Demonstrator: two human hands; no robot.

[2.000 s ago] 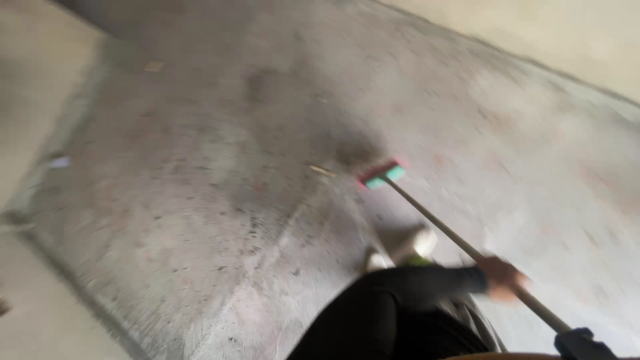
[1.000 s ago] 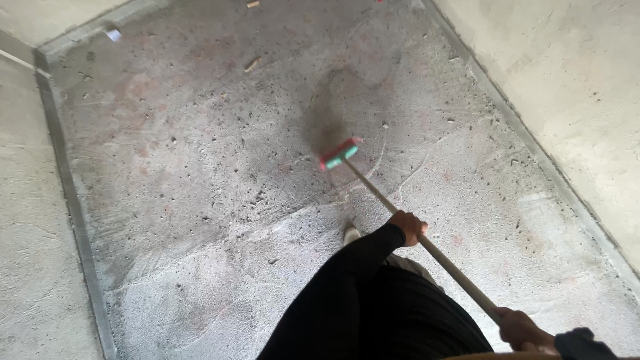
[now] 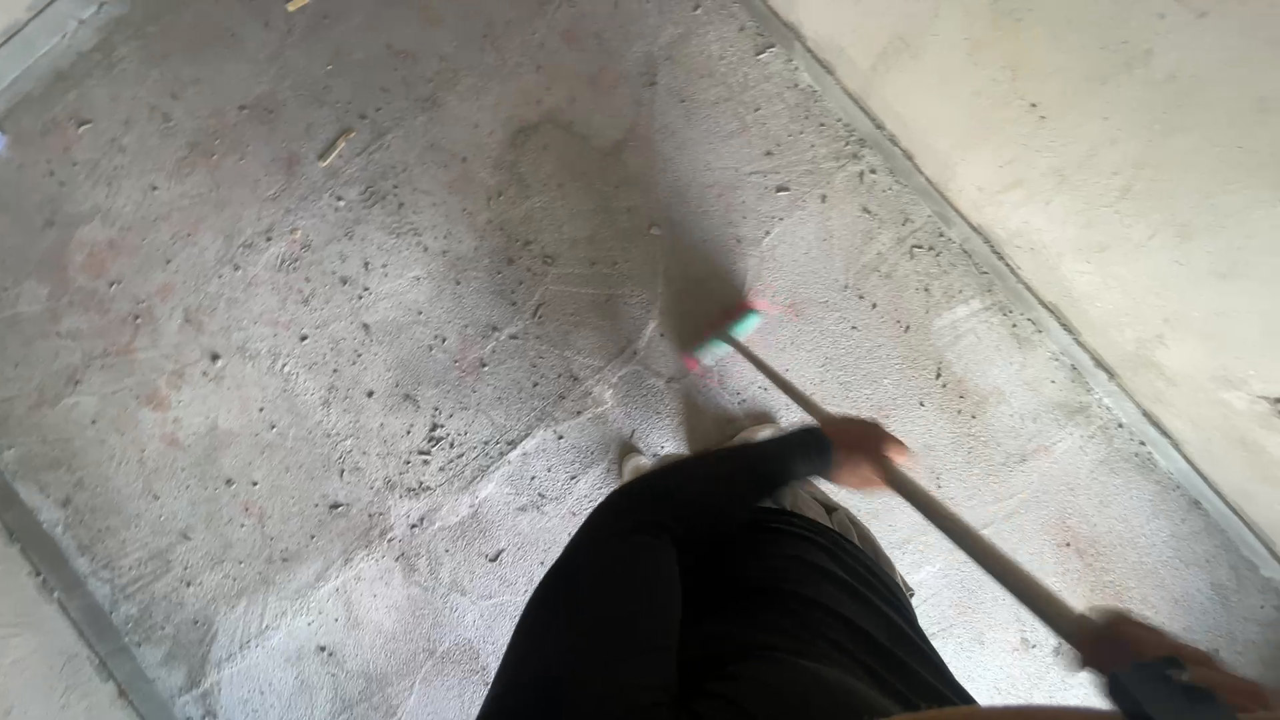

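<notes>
A long-handled broom [image 3: 728,338] with a teal head and red bristles is held over the concrete floor [image 3: 300,420]; its head is blurred, so contact with the floor is unclear. My left hand [image 3: 865,452] is closed around the middle of the pole [image 3: 985,555], its black sleeve reaching across my body. Near the lower right corner, my right hand [image 3: 1150,650] grips the upper end of the pole, partly cut off by the frame's edge. The fingers of both hands are blurred.
Small scraps of wood [image 3: 337,147] and scattered grit lie on the rough floor. A plastered wall [image 3: 1120,150] runs along the right side, and another wall [image 3: 40,640] shows at the lower left. My shoes [image 3: 634,463] are just below the broom head.
The view has shifted. The broom head has moved closer to my feet and to the right-hand wall since a second ago. Both hands have stayed on the pole.
</notes>
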